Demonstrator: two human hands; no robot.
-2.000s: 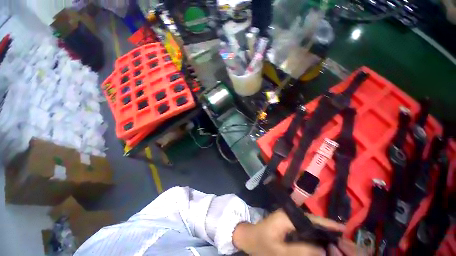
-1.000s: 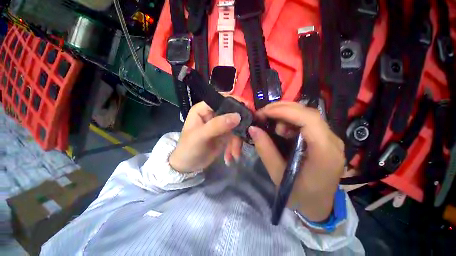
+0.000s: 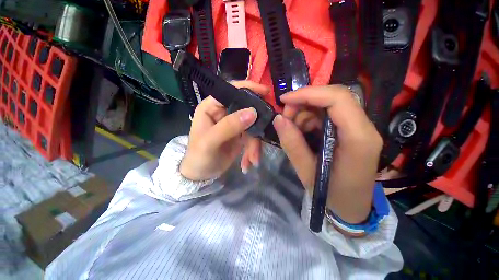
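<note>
My left hand [image 3: 218, 131] holds a smartwatch [image 3: 253, 112] by its dark case, thumb on the case face, with the black perforated strap sticking out to the upper left. My right hand [image 3: 342, 147] is at the right edge of the case, thumb and forefinger close to it. A black pen [image 3: 323, 175] with pale lettering lies in my right hand and points down toward the sleeve. Its upper end is hidden by the fingers, so I cannot tell whether its tip touches the watch.
A red tray [image 3: 314, 19] ahead carries several black-strap watches and a pink-strap watch [image 3: 236, 33]. Another red tray [image 3: 33, 82] stands at the left, near a wire spool [image 3: 78, 23]. A carton [image 3: 63, 216] is on the floor, lower left. Pale strap ends [image 3: 432, 203] hang at the right.
Since one second ago, the pen has swung more upright in my right hand. Both hands remain at the watch and sit slightly higher in view. Two seconds ago the view was turned more to the left.
</note>
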